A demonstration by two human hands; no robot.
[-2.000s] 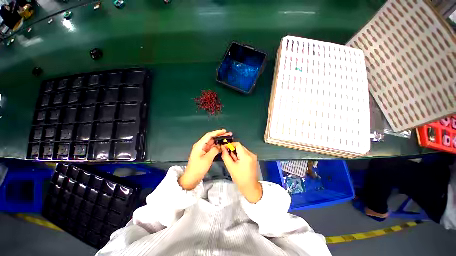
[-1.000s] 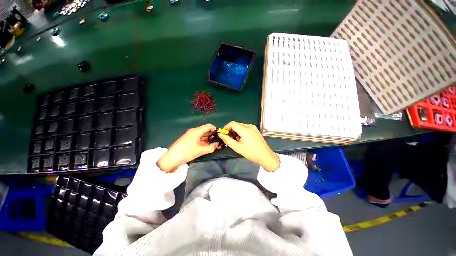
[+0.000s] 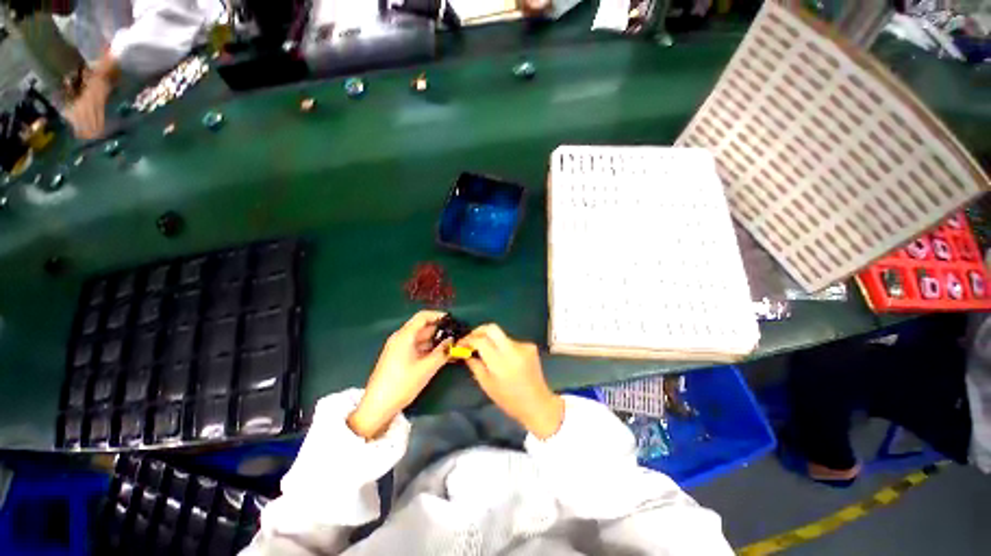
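My left hand holds a small black housing in its fingertips above the bench's near edge. My right hand grips a slim yellow-and-black tool against the housing. The fingers hide the tool's tip and part of the housing. A loose pile of small dark-red parts lies just beyond my hands. A square black box, blue inside, stands behind the pile.
A black pocket tray lies left. A white slotted sheet stack is at right, with a raised slotted sheet leaning beside it and a red pocket tray beyond. Below the edge is a blue bin. Another person's hand is far left.
The view has tilted up, so the bench's far side and another person's hand now show. Both hands still hold the housing and yellow tool, with their angles slightly changed.
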